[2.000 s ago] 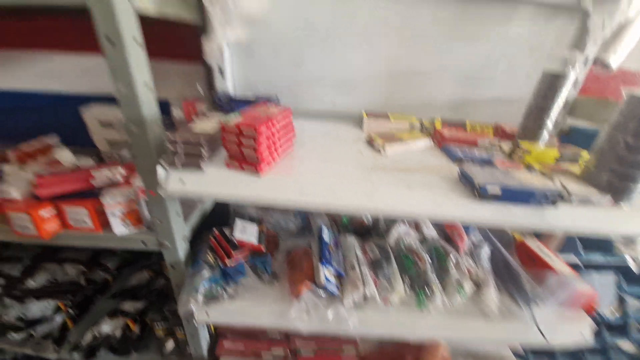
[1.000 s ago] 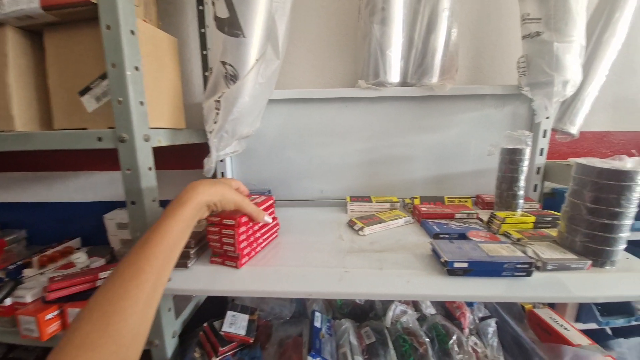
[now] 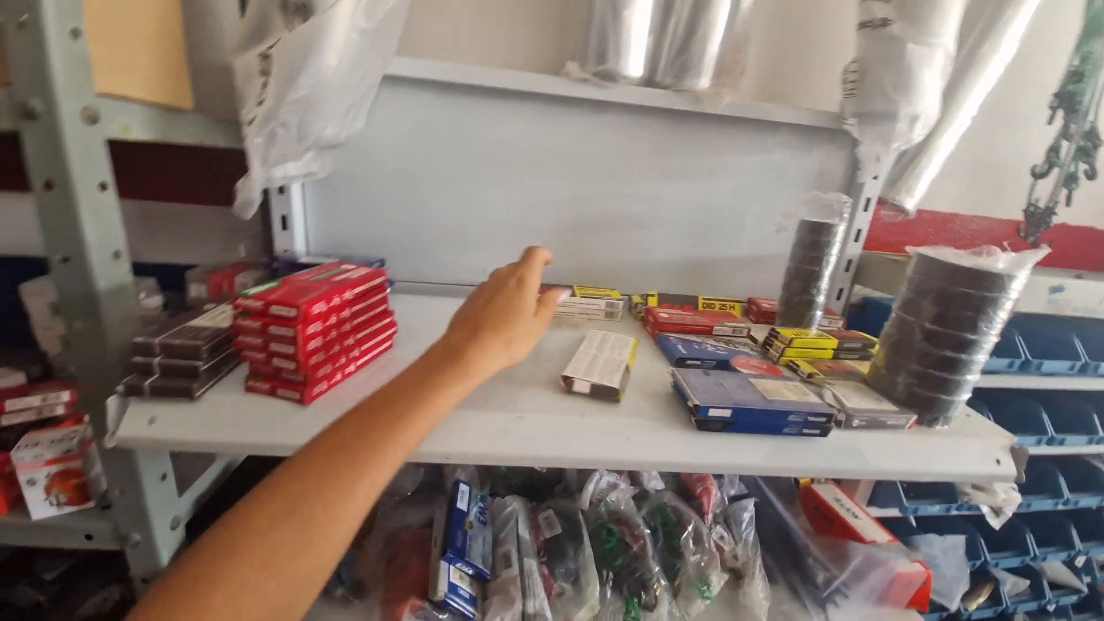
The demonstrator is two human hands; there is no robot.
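My left hand [image 3: 504, 310] reaches over the middle of the metal shelf [image 3: 517, 435], fingers bent and thumb to the right. Its thumb is at the left end of small yellow-and-white boxes [image 3: 591, 306] at the back; whether it grips them is hidden. Nearer the front edge lies a single box [image 3: 601, 364], white face up and yellow along one side. A neat stack of red boxes [image 3: 315, 332] stands left of the hand, beside dark flat boxes [image 3: 185, 354]. To the right lie red boxes [image 3: 694, 321] and blue flat boxes [image 3: 750, 404]. My right hand is out of view.
Plastic-wrapped stacks of black discs [image 3: 811, 272] [image 3: 949, 336] stand at the shelf's right end. Bagged parts [image 3: 630, 543] fill the shelf below. A plastic bag [image 3: 315, 86] hangs at upper left. A metal upright [image 3: 65, 198] stands left; blue bins [image 3: 1048, 345] are at right.
My left hand has moved right, from the top of the red stack to the boxes at the back middle. The single front box now lies turned, with its white face up.
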